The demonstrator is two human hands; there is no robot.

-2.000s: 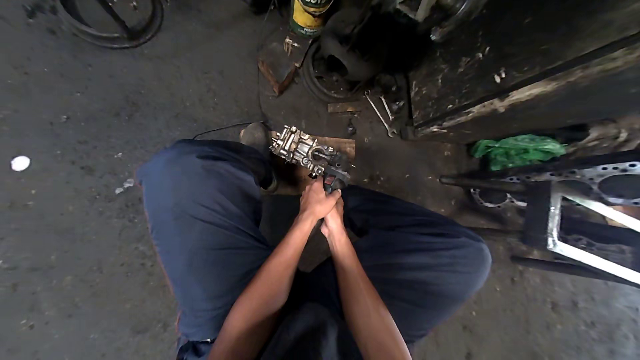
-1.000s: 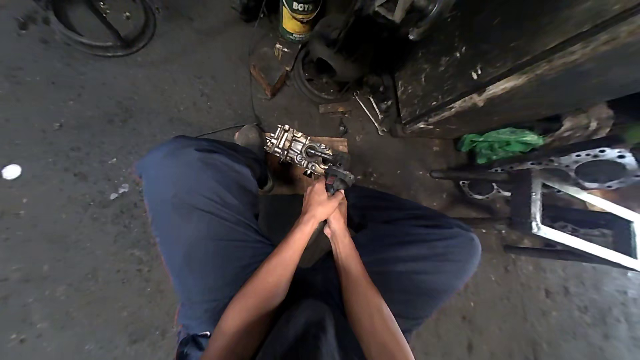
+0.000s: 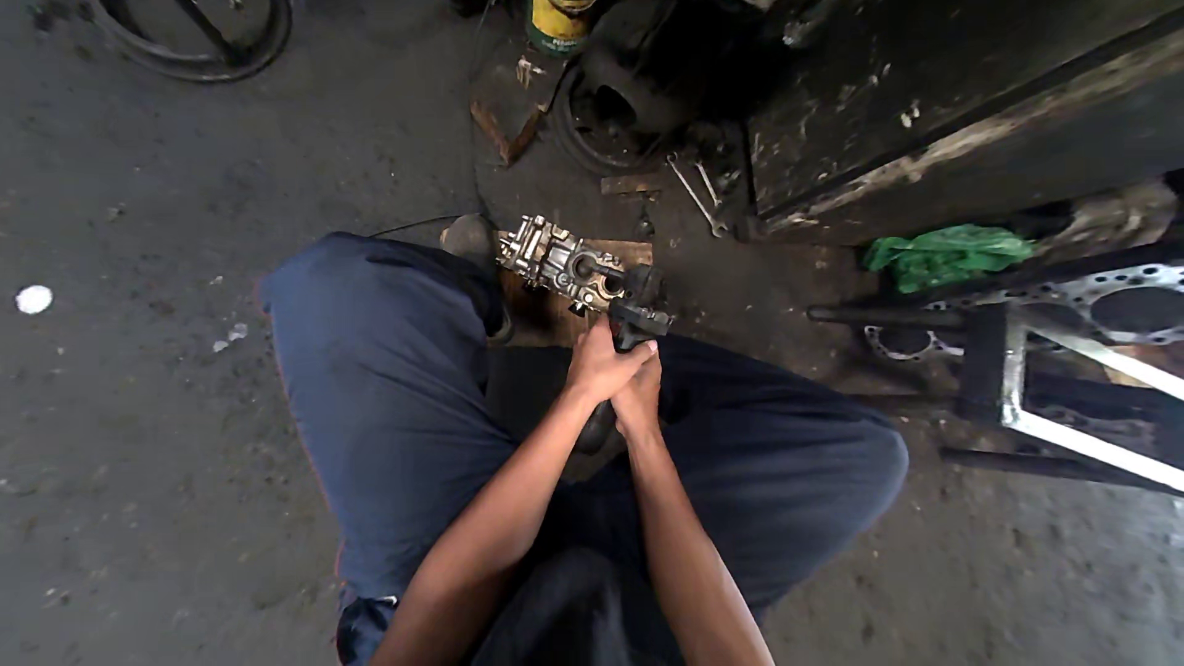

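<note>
Both of my hands are together on one dark power tool, which looks like a cordless drill or grinder; its exact kind is unclear. My left hand wraps the grip from the left, and my right hand presses against it from the right. The tool's head reaches over the right end of a metal cylinder head or similar cast engine part, near a round opening. That part rests on a wooden board between my legs. My fingers hide much of the grip.
Two wrenches lie on the floor beyond the board. A dark metal cabinet stands at the upper right, a green plastic bag beside it. A metal frame and a gasket are at the right. A yellow container stands at the top.
</note>
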